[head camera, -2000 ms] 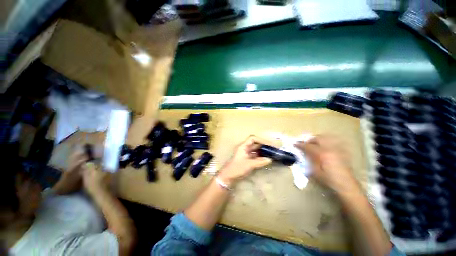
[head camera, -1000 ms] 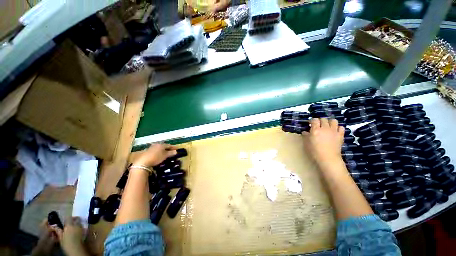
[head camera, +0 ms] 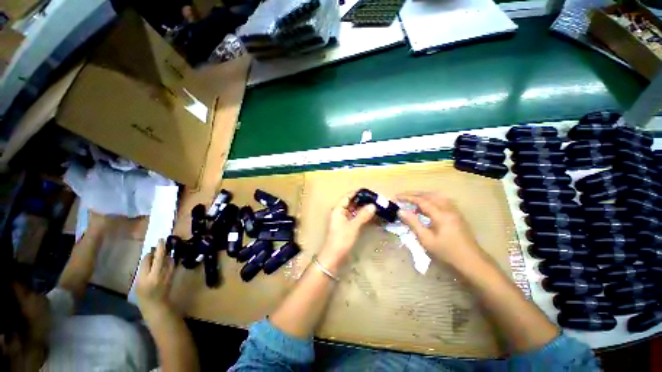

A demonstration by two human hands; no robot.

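Note:
My left hand holds a black unit above the cardboard mat. My right hand is at the unit's right end, its fingertips close to a small pale patch on it; whether they grip a label is too blurred to tell. White backing scraps lie on the mat just under and beside the right hand. A loose pile of black units lies to the left. Rows of black units stand on the white surface at the right.
A person's hand is by the pile at the left, beside a long white strip. A large open carton stands at the upper left. The green conveyor belt crosses behind the mat, with white boards beyond it.
A second ago my left hand was at the loose pile and my right at the rows. Both are now together over the mat with a unit. The neighbour's hand has moved to the pile.

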